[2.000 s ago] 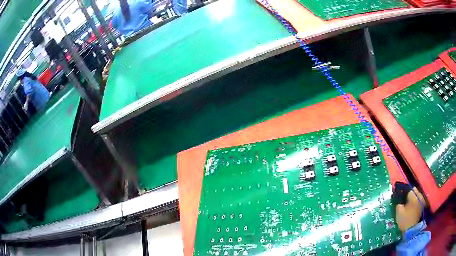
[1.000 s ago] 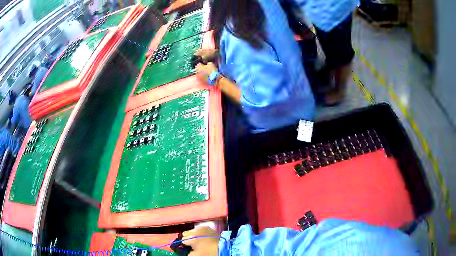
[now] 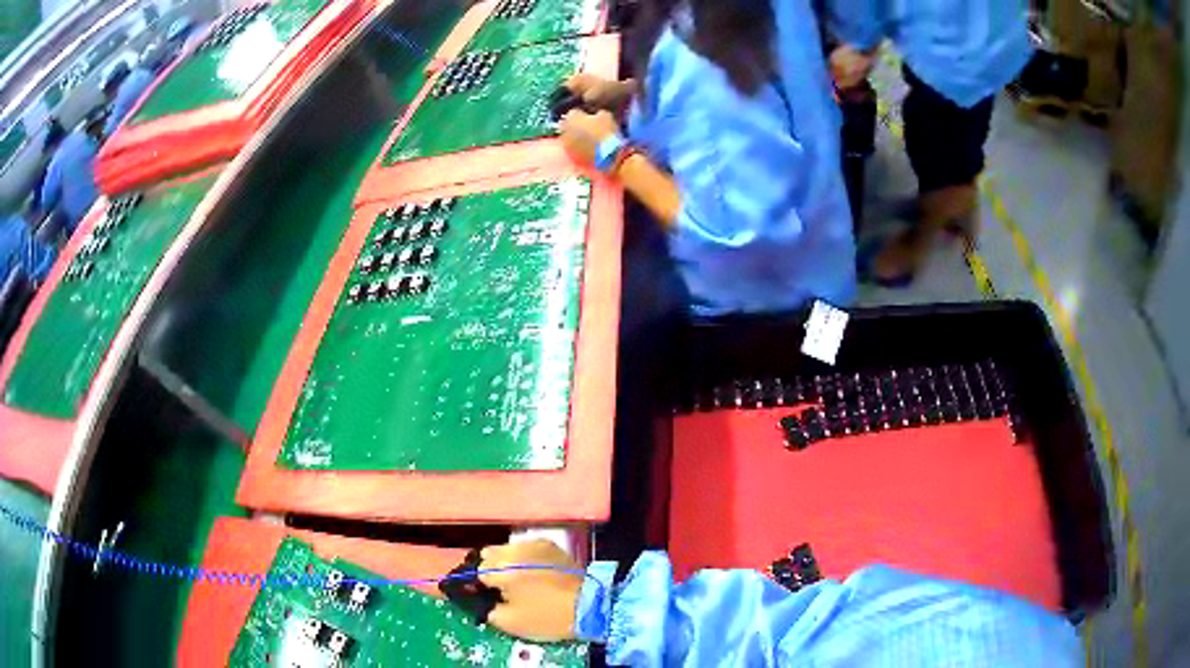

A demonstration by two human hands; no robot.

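My right hand (image 3: pixel 529 591) is at the bottom centre, at the upper right edge of a green circuit board (image 3: pixel 411 629) that is cut off by the bottom edge. Black material shows at its fingertips; I cannot tell whether it is finger covering or a held part. A blue coiled cord (image 3: pixel 170 566) crosses to the wrist. The board carries a few black components (image 3: pixel 335 583) and lies on a red foam sheet (image 3: pixel 215 587). My left hand is out of the picture.
Another board (image 3: pixel 437 352) lies beyond on foam. A black bin (image 3: pixel 1090 483) at right holds rows of black components (image 3: pixel 914 398) on a red liner (image 3: pixel 848 502). A blue-smocked person (image 3: pixel 750 170) works at a farther board; another person (image 3: pixel 940 52) stands behind.
The view has swung right from the near board to the line and bin. In the last second, my right hand has moved slightly up in the picture, and more of the near board shows.
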